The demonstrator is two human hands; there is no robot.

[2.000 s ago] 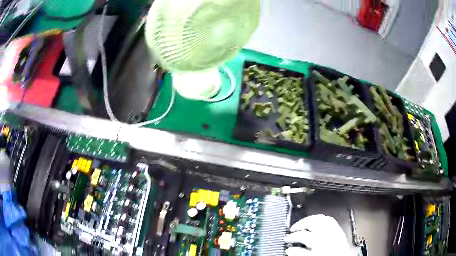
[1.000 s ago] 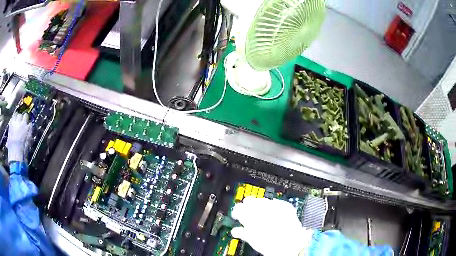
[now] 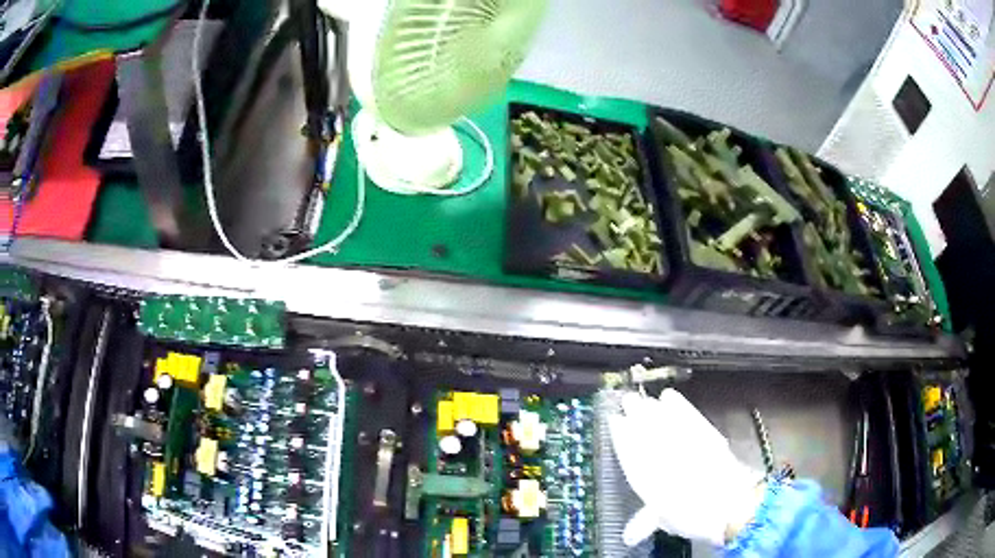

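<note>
A green circuit board [image 3: 567, 480] sits in a black solder pallet [image 3: 384, 436], with yellow, white and blue parts and an olive-green hold-down block [image 3: 456, 486] across its left part. A silver ribbed metal block [image 3: 611, 469] stands along its right side. My white-gloved right hand [image 3: 682, 469] lies over the ribbed block's right side, fingers extended up and left, thumb apart below. I see nothing held in it; contact with the block is partly hidden. My left hand is not in view.
Another palletted board [image 3: 246, 452] lies left. A coworker's blue sleeve [image 3: 27, 501] is at the lower left edge. Beyond the metal rail [image 3: 436, 300] are a pale green fan [image 3: 442, 65] and three black bins [image 3: 535, 234] of olive pieces. A thin silver tool [image 3: 763, 436] lies right of my hand.
Since one second ago, my right hand has moved right from over the yellow and white parts to the ribbed block. The camera view has shifted, and the coworker's gloved hand has left the picture.
</note>
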